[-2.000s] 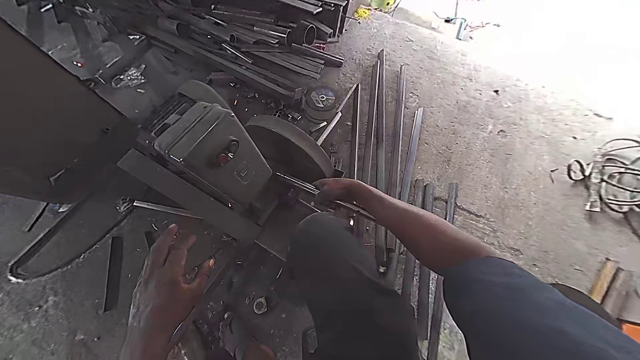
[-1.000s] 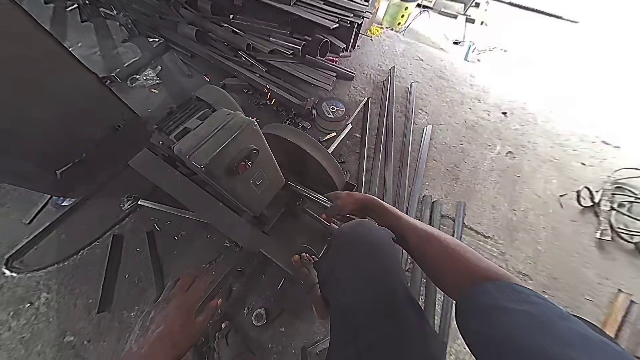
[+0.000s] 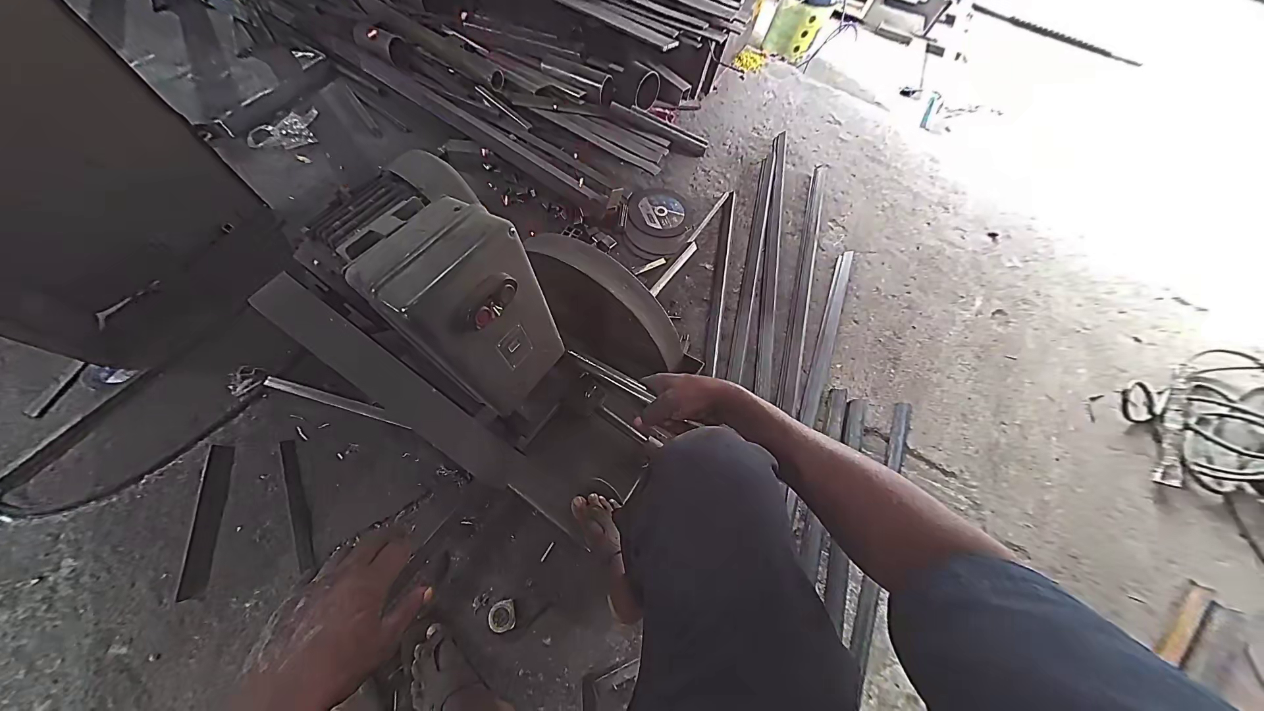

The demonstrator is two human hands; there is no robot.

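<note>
A metal-cutting chop saw with a grey switch box (image 3: 459, 296) and a round blade guard (image 3: 617, 296) stands on the floor in front of me. My right hand (image 3: 686, 403) is closed around a metal bar or handle (image 3: 612, 380) at the saw's near right side, just above my knee; its fingers are partly hidden. My left hand (image 3: 360, 602) hangs at the lower left, blurred, with its fingers apart and nothing in it. My bare foot (image 3: 597, 523) rests beside the saw's steel base (image 3: 395, 395). Small orange sparks show beyond the machine.
Steel pipes and bars (image 3: 553, 89) lie piled behind the saw. Long steel lengths (image 3: 765, 267) lie to its right, near stacked abrasive discs (image 3: 660, 212). A dark metal sheet (image 3: 109, 188) rises at the left. A coiled cable (image 3: 1220, 425) lies far right.
My left hand has moved lower in the view. My right hand keeps its place at the saw. Sparks now show over the pipe pile.
</note>
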